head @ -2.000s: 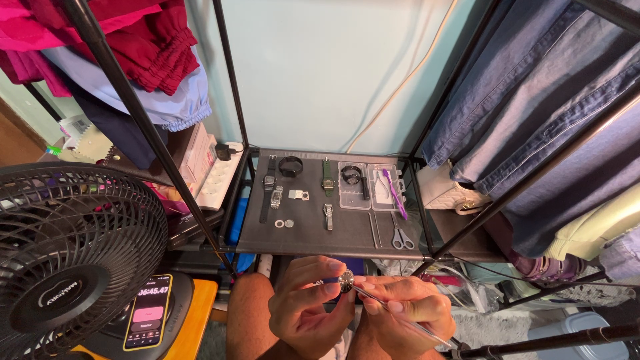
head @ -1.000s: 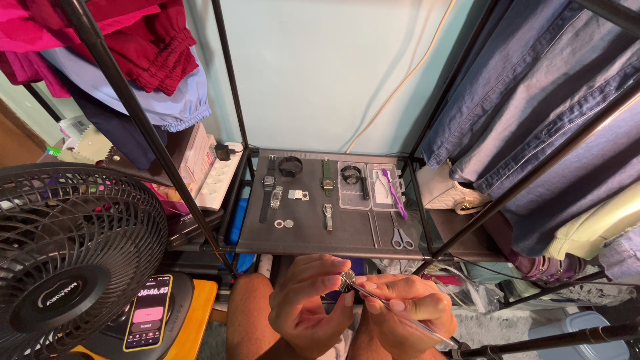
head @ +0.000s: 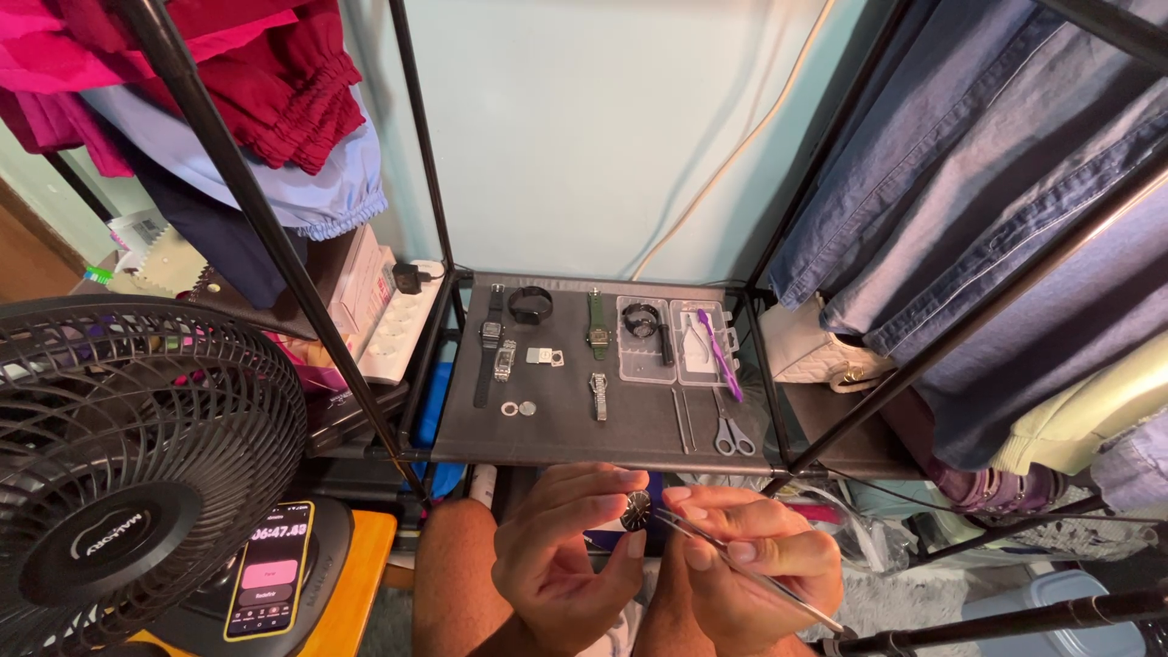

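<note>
Between its thumb and fingers my left hand holds a small round watch dial with a dark face and light markers. My right hand grips metal tweezers, whose tips point at the dial's right side; whether they touch it cannot be told. Beyond the hands, a black fabric shelf bears a steel bracelet watch, a green-strap watch, a black digital watch, another metal watch, grey-handled scissors, two thin tools and small round parts.
An open clear plastic case holds a black watch and tools, with a purple brush across its right side. A black fan and a phone showing a timer stand at left. Black rack poles and hanging jeans flank the shelf.
My right hand and the tweezers have moved slightly away from the dial, to the right. The dial's face has turned more sideways in my left hand.
</note>
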